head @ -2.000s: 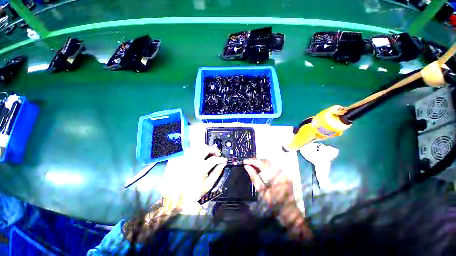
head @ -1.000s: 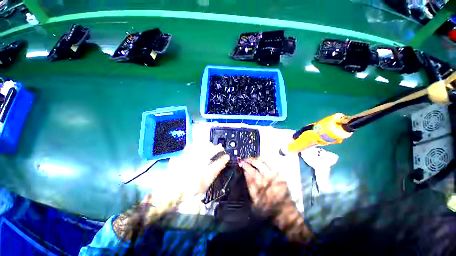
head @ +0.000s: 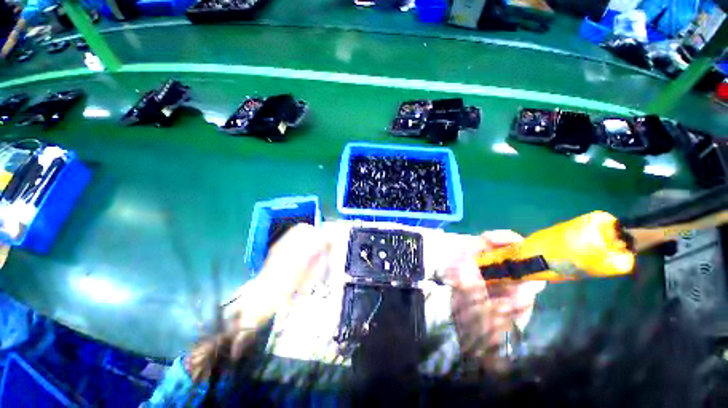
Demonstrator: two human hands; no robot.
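An open black device housing (head: 385, 255) lies on the white mat (head: 315, 319), its upper half showing small parts and its lower half partly dark with a thin pale line. My right hand (head: 487, 299) is closed around the lower end of the yellow-orange screwdriver (head: 567, 249), which lies nearly level, its tip towards the housing's right side. My left hand (head: 291, 267) is overexposed and blurred at the small blue screw bin (head: 259, 231), covering its front; its fingertips and anything in them cannot be made out.
A larger blue bin (head: 399, 185) of black parts stands behind the housing. Several open units (head: 435, 118) sit in a row at the back. Another blue bin (head: 56, 199) is at the left. Pale fan boxes (head: 693, 275) stand at the right. Dark blurred strands cover the lower edge.
Both hands have left the housing: the left moved to the screw bin, the right took hold of the screwdriver, which swung level. The view has shifted, showing more of the back.
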